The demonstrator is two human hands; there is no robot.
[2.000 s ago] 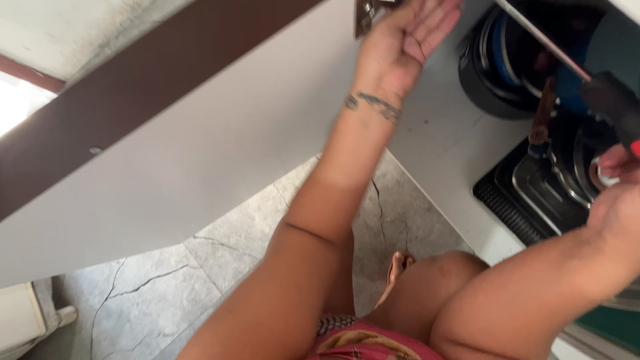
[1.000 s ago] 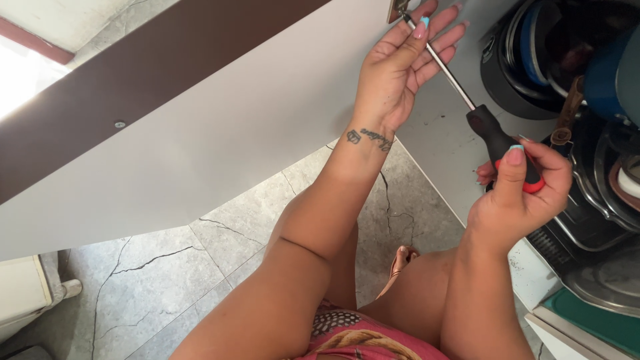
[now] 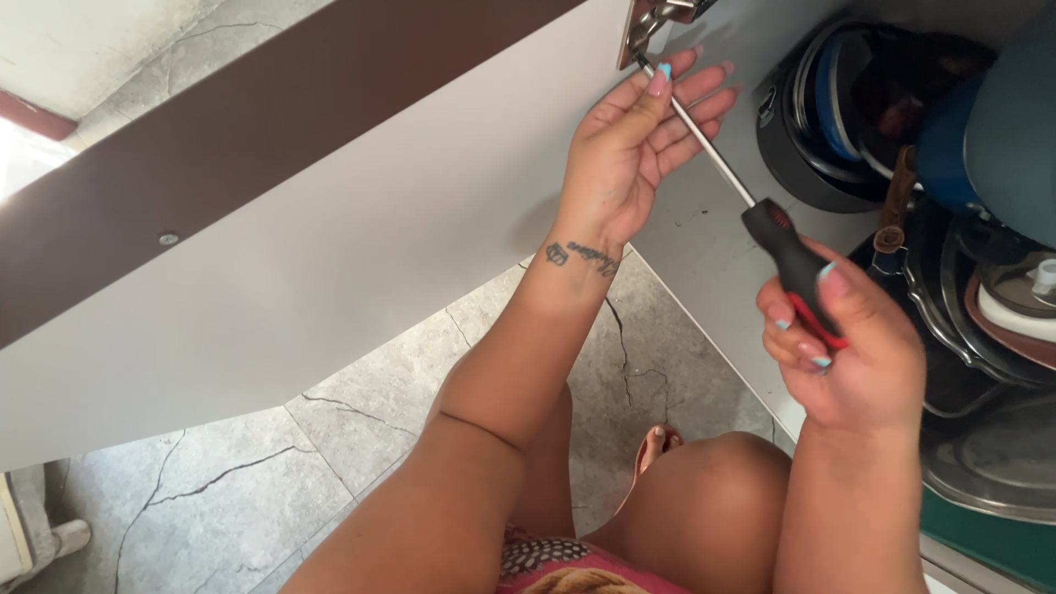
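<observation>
My right hand (image 3: pixel 850 330) grips the black and red handle of a screwdriver (image 3: pixel 714 153). Its metal shaft slants up and left to a metal cabinet hinge (image 3: pixel 648 29) on the inner face of the cabinet door (image 3: pixel 396 223). Just below the hinge, my left hand (image 3: pixel 627 140) is palm up, with its thumb and a fingertip at the shaft near the tip and the other fingers spread. The tip meets the lower end of the hinge plate; the screw head there is too small to make out.
Inside the cabinet at right stand dark pots (image 3: pixel 817 165), a blue pot (image 3: pixel 949 157) and metal trays (image 3: pixel 990 445). The cabinet's bottom panel (image 3: pixel 701 239) runs beside them. Cracked grey floor tiles (image 3: pixel 239 487) lie under the door, and my knees are close below my hands.
The screwdriver's tip was out of view two seconds ago; one second ago it was at the hinge. My left thumb has come to the shaft, and my right hand has moved left from the pots.
</observation>
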